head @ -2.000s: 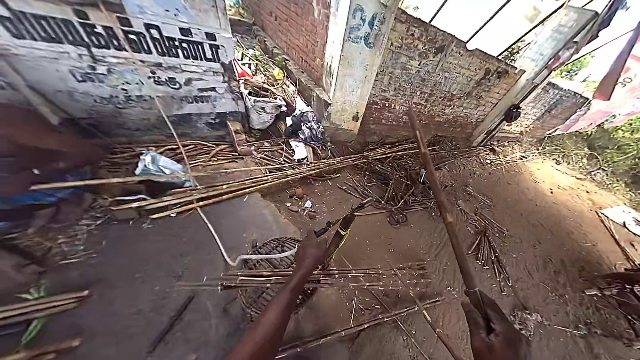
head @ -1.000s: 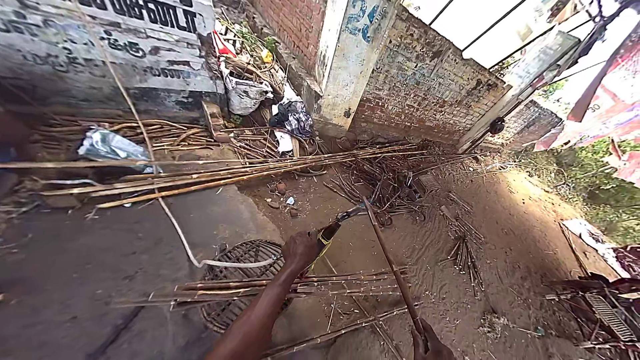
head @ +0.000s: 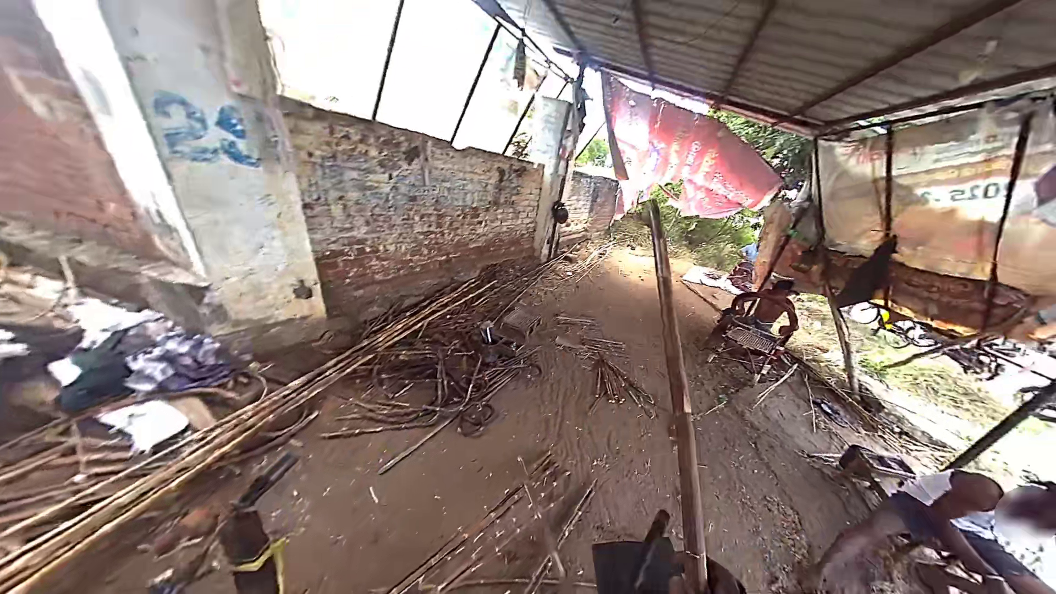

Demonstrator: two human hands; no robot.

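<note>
A long brown cane pole [head: 678, 396] stands nearly upright in the middle of the view. At its lower end, the dark edge of my right hand [head: 716, 579] is closed around it, mostly cut off by the frame. Beside that hand is a dark, blurred object [head: 631, 565] that I cannot identify. In the lower left, a dark hand tool with a yellow band [head: 254, 549] points upward; its lower end is cut off and my left hand is not visible. Thin canes [head: 495, 528] lie on the ground between the tool and the pole.
Long canes [head: 330, 375] run along the brick wall [head: 412, 206], beside a tangled cane pile [head: 437, 371]. Cloth and rubbish [head: 157, 363] lie at left. One person [head: 771, 309] sits behind a woven frame [head: 751, 338]; other people [head: 949, 511] are at lower right. A support post [head: 843, 346] stands nearby.
The view has swung right and up, bringing the roof and other people into sight. My left hand, earlier visible holding the yellow-banded tool near the cane, has left the view.
</note>
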